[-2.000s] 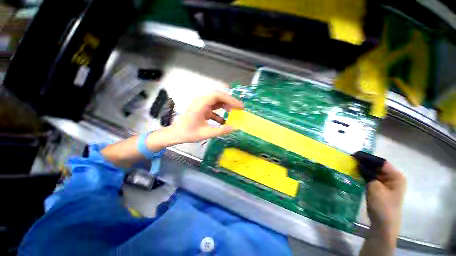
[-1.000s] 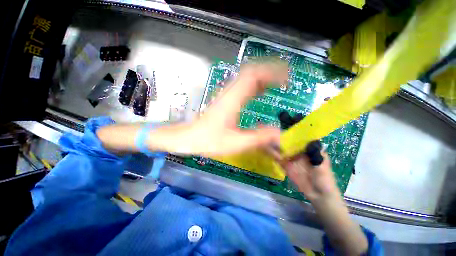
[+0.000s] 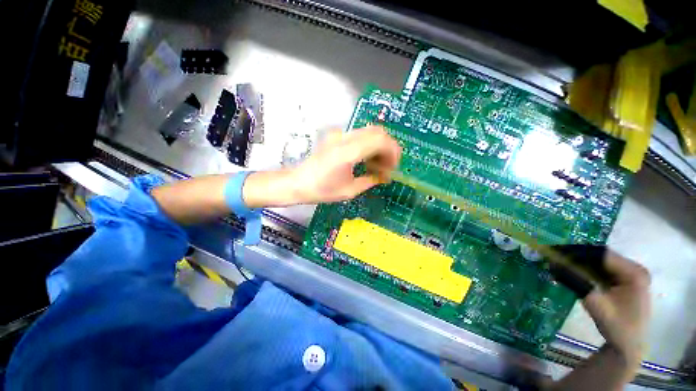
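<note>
The long yellow strip (image 3: 467, 208) is seen nearly edge-on and blurred, spanning above the green circuit board (image 3: 526, 321). My left hand (image 3: 355, 164) pinches its left end over the board's left part. My right hand (image 3: 610, 286), with black finger cots, holds its right end near the board's right edge. Whether the strip touches the board cannot be told. A short yellow piece (image 3: 404, 260) with a notched right end lies flat on the board near its front edge.
Dark slotted strips (image 3: 221, 118) and a clear bag (image 3: 160, 69) lie left of the board. A black bin (image 3: 69, 84) stands far left. Yellow sheets (image 3: 637, 99) hang at upper right. The metal rail (image 3: 366, 298) runs along the front.
The strip has swung from pointing up to the right down to lying across above the board. My right hand has moved right to its far end, and my left hand has moved up and left.
</note>
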